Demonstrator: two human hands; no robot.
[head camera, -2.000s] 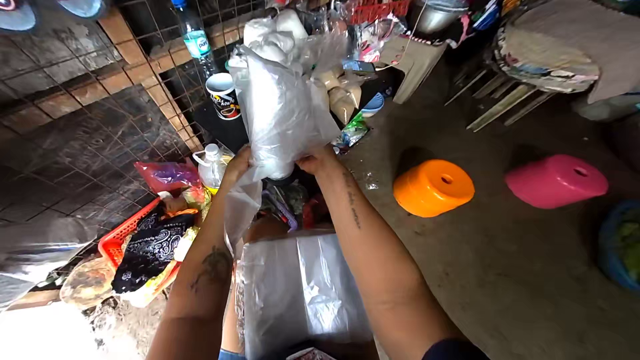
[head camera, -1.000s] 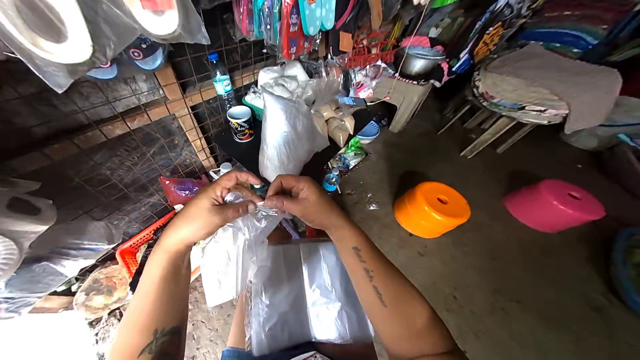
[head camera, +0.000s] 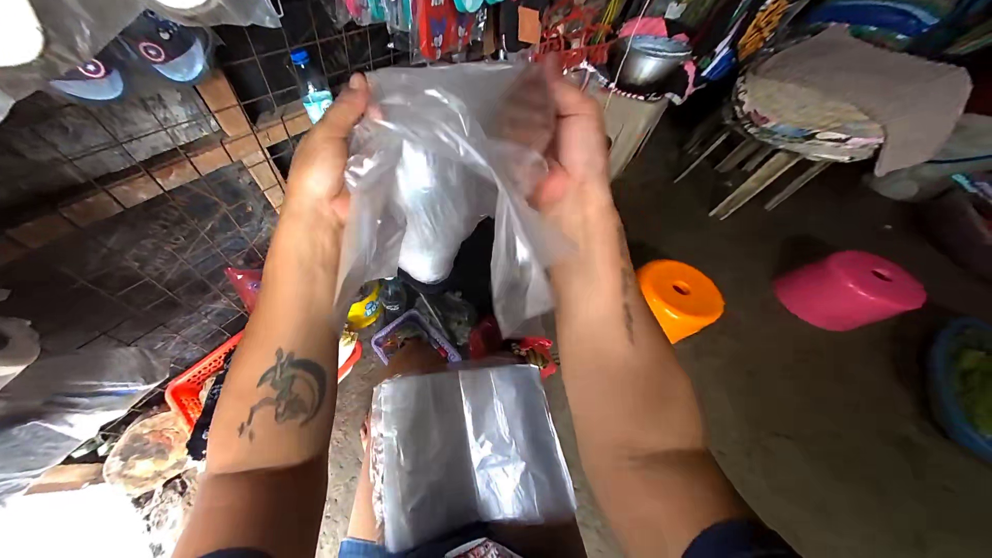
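My left hand (head camera: 329, 147) and my right hand (head camera: 570, 139) hold up a clear plastic bag (head camera: 457, 101) between them, each gripping one side of its spread upper part. The bag's loose sides hang down toward my forearms. Through and below it shows a filled, whitish plastic bag (head camera: 426, 217), standing beyond my hands. A stack of flat clear plastic bags (head camera: 473, 449) lies across my lap, with a fold or seam down its middle.
An orange plastic stool (head camera: 680, 298) and a pink one (head camera: 849, 291) stand on the floor at right. A red basket (head camera: 198, 380) is at left below the wire grid. A water bottle (head camera: 311, 85), a metal pot (head camera: 651, 60) and a cloth-covered stool (head camera: 810, 116) are farther back.
Two seconds ago both hands were at the filled bag; one second ago they were close together on a thin bag's edge. Now they are raised and apart, with the clear bag spread between them.
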